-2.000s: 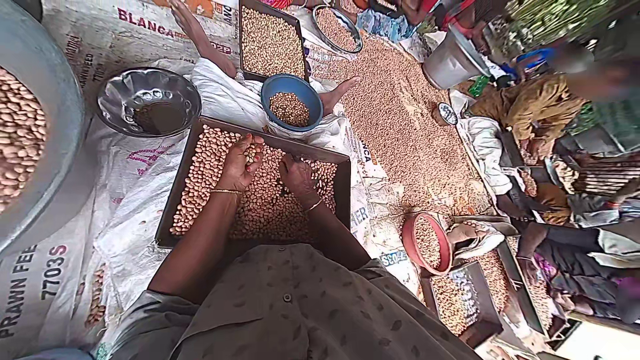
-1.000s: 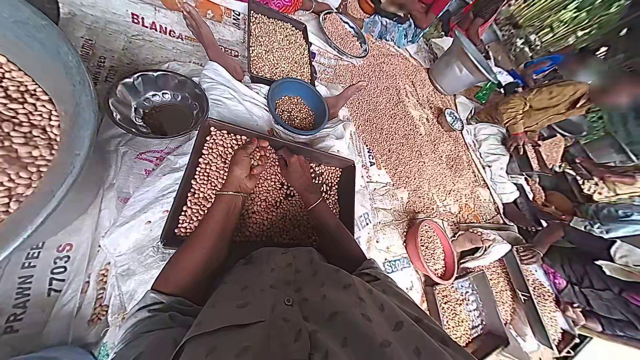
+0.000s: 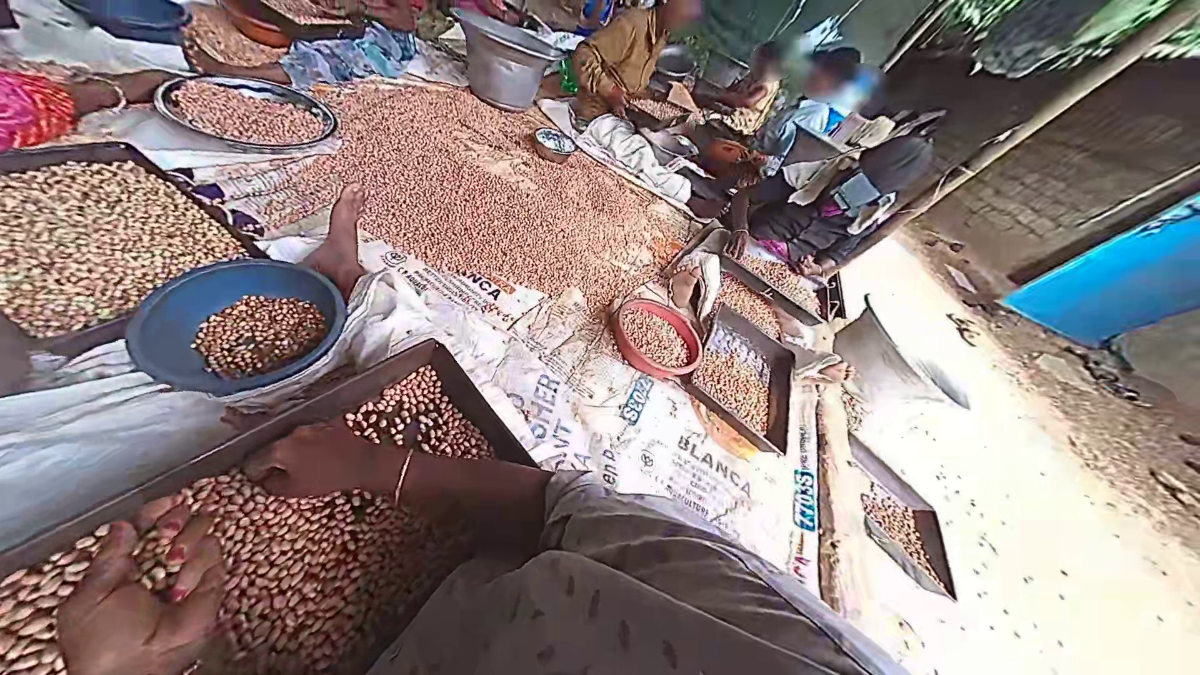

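A dark rectangular tray (image 3: 434,361) of peanut-like kernels (image 3: 300,562) lies at lower left, its near part cut off by the frame. My left hand (image 3: 150,591) is over the kernels with its palm turned up and fingers curled, some kernels lying between thumb and fingers. Beyond it, my right hand (image 3: 314,459) reaches across the tray, a thin bangle at the wrist. Its fingers are bent down and their tips are hidden, so whether it holds anything is unclear. Just past the tray stands a blue bowl (image 3: 150,328) with darker kernels in it.
A second tray of paler kernels (image 3: 103,244) is at left, near a bare foot (image 3: 342,244). Spread kernels (image 3: 487,187) cover the printed sacks beyond. A red bowl (image 3: 656,337) and several trays stand right of centre. Other people sit at the back, beside a metal tub (image 3: 506,66).
The view has swung strongly to the right and tilted. Both hands remain at the tray; my left hand now shows its palm, where before its back was seen.
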